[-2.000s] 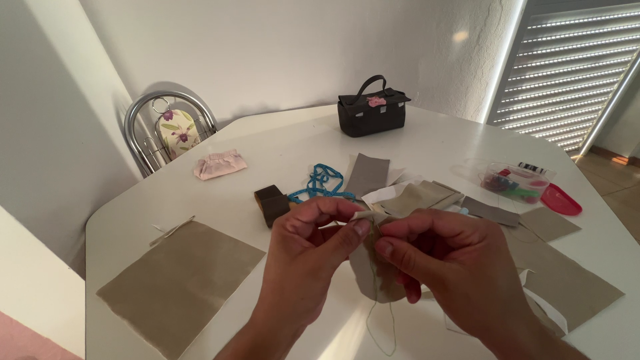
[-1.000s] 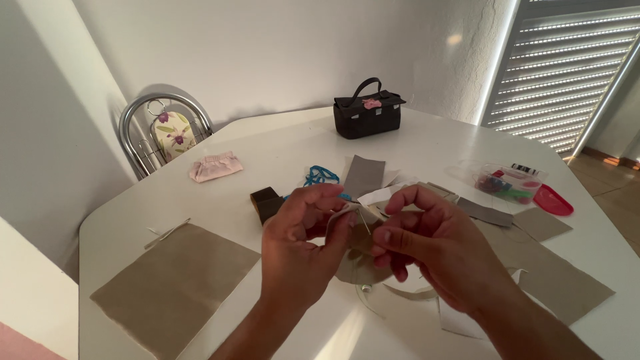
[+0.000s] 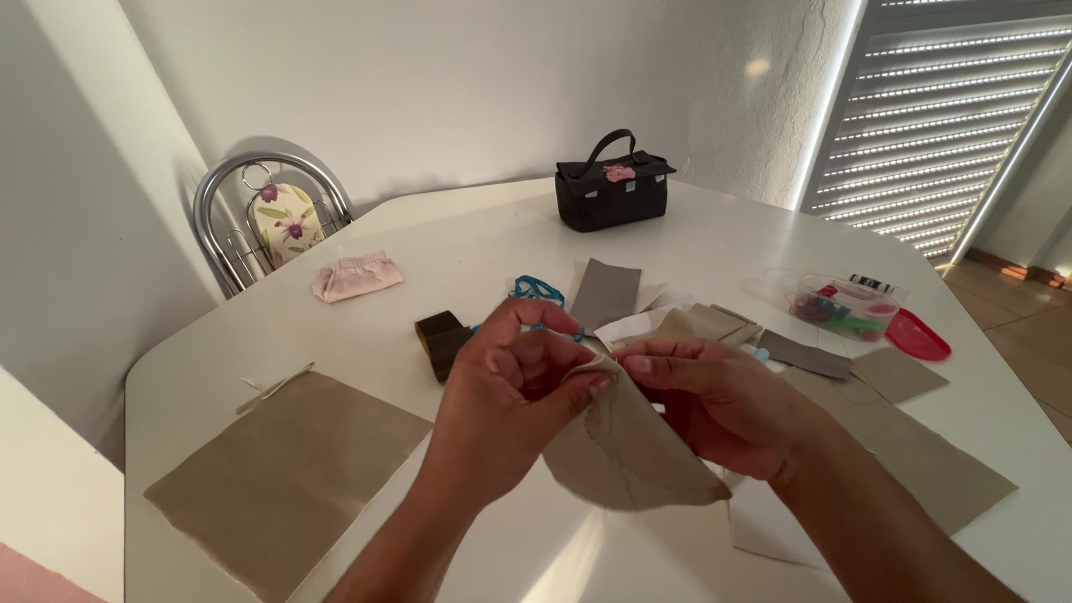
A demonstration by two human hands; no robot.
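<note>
A rounded piece of beige fabric (image 3: 624,461) hangs between my hands, with a line of stitches along a curved edge and a loose greenish thread on it. My left hand (image 3: 519,385) pinches its top edge between thumb and fingers. Just to the right, my right hand (image 3: 712,394) has thumb and fingertips closed at the same edge; whether a needle is between them cannot be seen. Behind the hands lie more beige fabric pieces (image 3: 699,322), a grey fabric rectangle (image 3: 607,293) and a blue ribbon (image 3: 538,289).
On the white table (image 3: 469,239) are a black handbag (image 3: 613,197), a pink gathered cloth (image 3: 358,276), a dark brown folded piece (image 3: 444,342), a large beige fabric sheet (image 3: 285,477) and a clear plastic box (image 3: 842,308) beside a red lid (image 3: 919,335). A metal chair (image 3: 276,218) stands behind the left edge.
The beige piece has been turned and spread, so its stitched curve and pointed right end now show. My right hand has come back in close against my left at the fabric's top edge.
</note>
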